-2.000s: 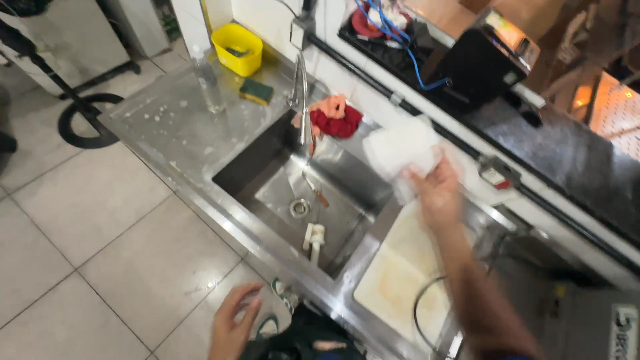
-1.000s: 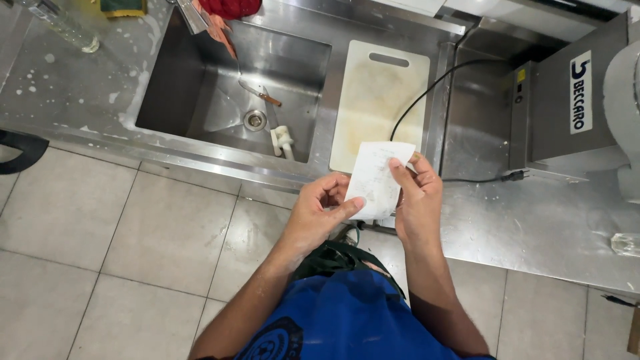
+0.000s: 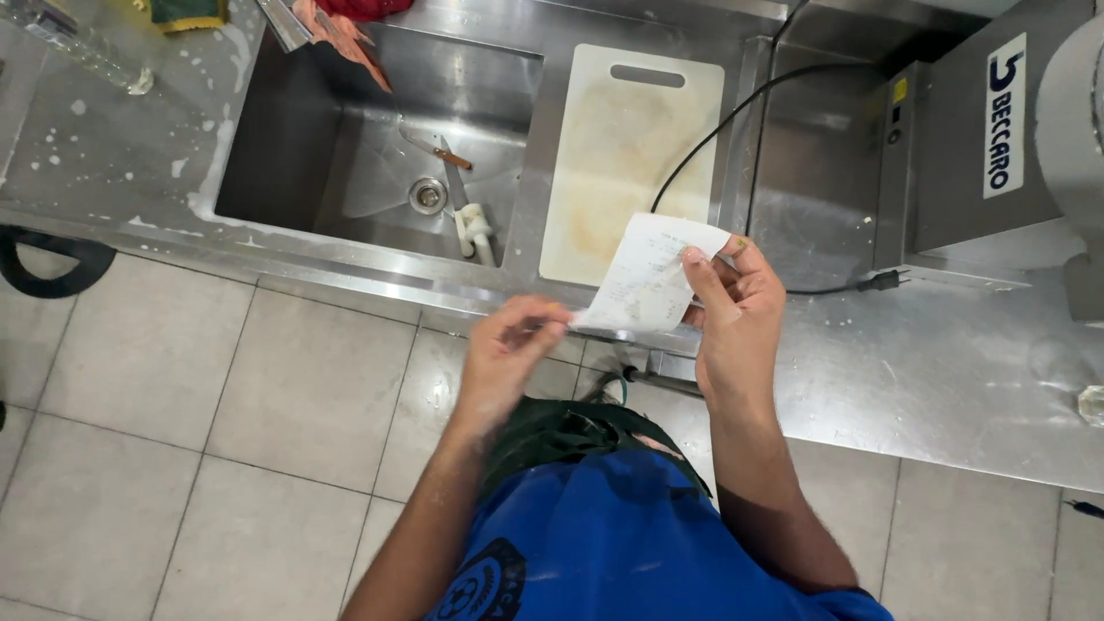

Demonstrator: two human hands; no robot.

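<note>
A white paper slip (image 3: pixel 647 276) bearing faint print is held in front of me, over the counter's front edge. My right hand (image 3: pixel 737 302) grips its right side, thumb on top. My left hand (image 3: pixel 516 349) has thumb and fingertips pinched at the slip's lower left corner. Behind the slip lies a stained white cutting board (image 3: pixel 642 138) with a slot handle. To its left, the steel sink (image 3: pixel 371 164) holds a knife with a brown handle (image 3: pixel 453 159), another blade and a white plastic fitting (image 3: pixel 475 231) near the drain.
A red cloth (image 3: pixel 362 7) and a pinkish cloth (image 3: pixel 341 39) hang at the sink's back left corner. A clear bottle (image 3: pixel 95 56) and a sponge (image 3: pixel 188 13) are at the upper left. A black cable (image 3: pixel 720 125) crosses the board's right side, near a grey Beccaro machine (image 3: pixel 957 155).
Two seconds ago the slip was in my right hand over the board's back, my left hand apart from it. Both hands then came together on it. The view has turned.
</note>
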